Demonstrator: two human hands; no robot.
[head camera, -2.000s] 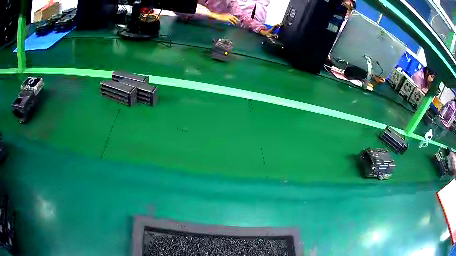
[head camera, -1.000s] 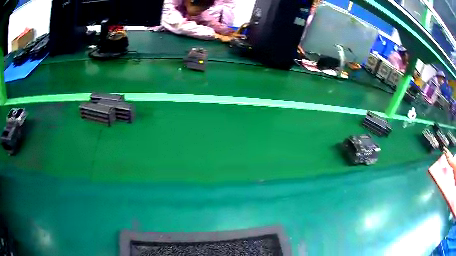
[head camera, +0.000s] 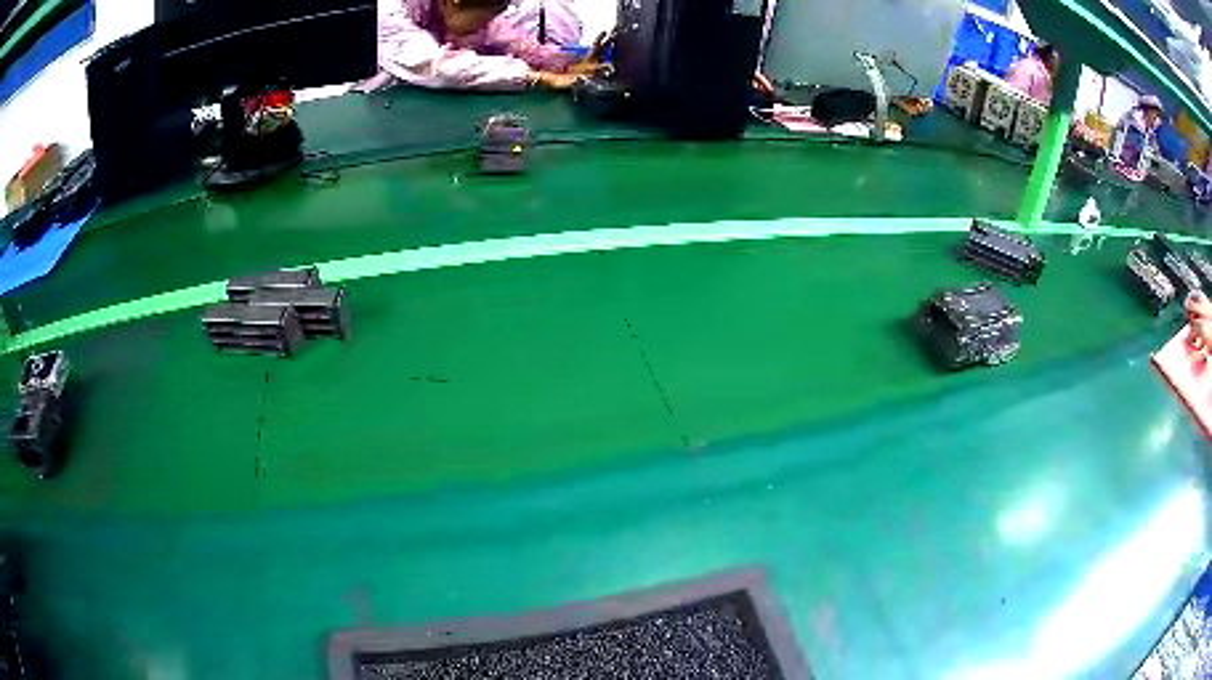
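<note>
Neither of my hands is in the picture. Nearest in front of me is a dark work tray (head camera: 565, 620) with a raised grey rim and a speckled black inside, cut off by the bottom edge. A chunky black-grey unit (head camera: 974, 326) stands on the green surface at the right. Several dark ribbed blocks (head camera: 277, 314) stand close together at the left. A unit with a lighter silver end (head camera: 41, 412) lies at the far left.
Another ribbed block (head camera: 1002, 251) stands near the pale green strip (head camera: 638, 239). A small unit (head camera: 504, 144) stands beyond it. A black tower (head camera: 687, 67), monitors and people in pink are across the line. A hand (head camera: 1198, 319) by a white-red sheet (head camera: 1186, 372) is at the right edge.
The view has tilted and shifted, so the line's right part sits higher in the picture and the left part lower. The units show no clear movement on the surface.
</note>
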